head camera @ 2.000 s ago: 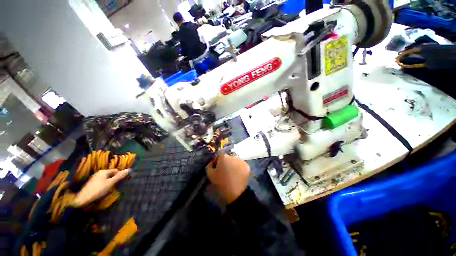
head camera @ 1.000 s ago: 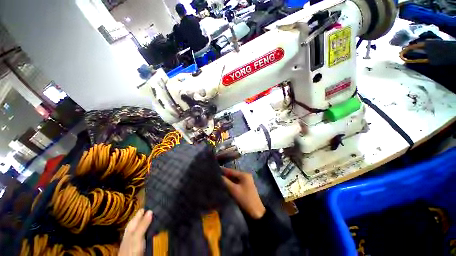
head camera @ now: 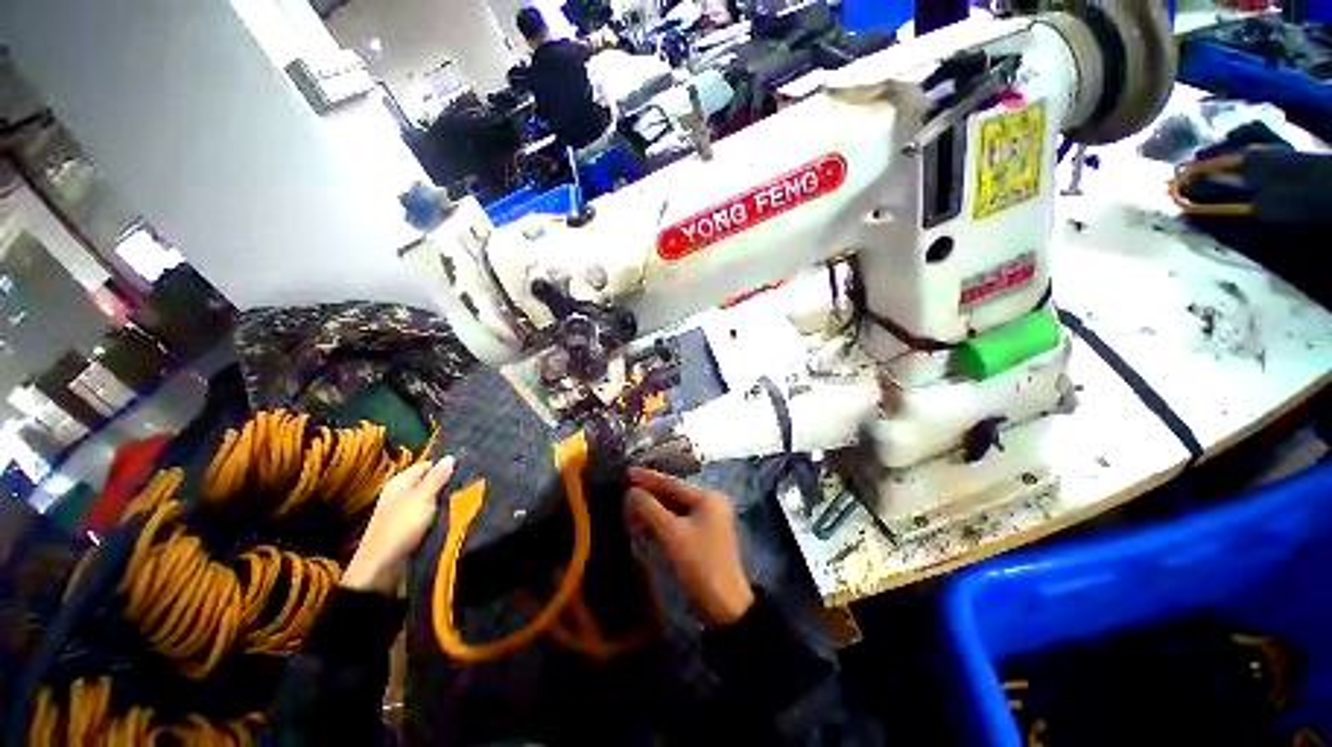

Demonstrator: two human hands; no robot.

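Observation:
A dark checked bag panel (head camera: 504, 416) hangs in front of the machine head, its upper right edge close to the presser foot area (head camera: 592, 358). A yellow-orange handle (head camera: 582, 533) hangs in a loop from two flat tabs on the panel; part of a second loop shows behind it. My left hand (head camera: 402, 523) holds the panel's left edge with thumb and fingers. My right hand (head camera: 693, 537) is at the panel's right side, just below the cylinder arm (head camera: 774, 419), thumb and forefinger closed on the dark edge. Whether the needle is in the panel is hidden.
Stacked handled panels (head camera: 219, 569) lie at left, with camouflage-like fabric (head camera: 343, 350) behind. The white sewing machine (head camera: 760, 219) stands on a worn table (head camera: 1169, 336). A blue crate (head camera: 979, 613) with dark pieces is at lower right. A handled piece (head camera: 1278, 183) lies at far right. A person (head camera: 565, 95) is behind.
The panel has turned and moved up toward the machine head, so its handle loop now hangs in view. My left hand has risen from the bottom edge to the panel's left edge.

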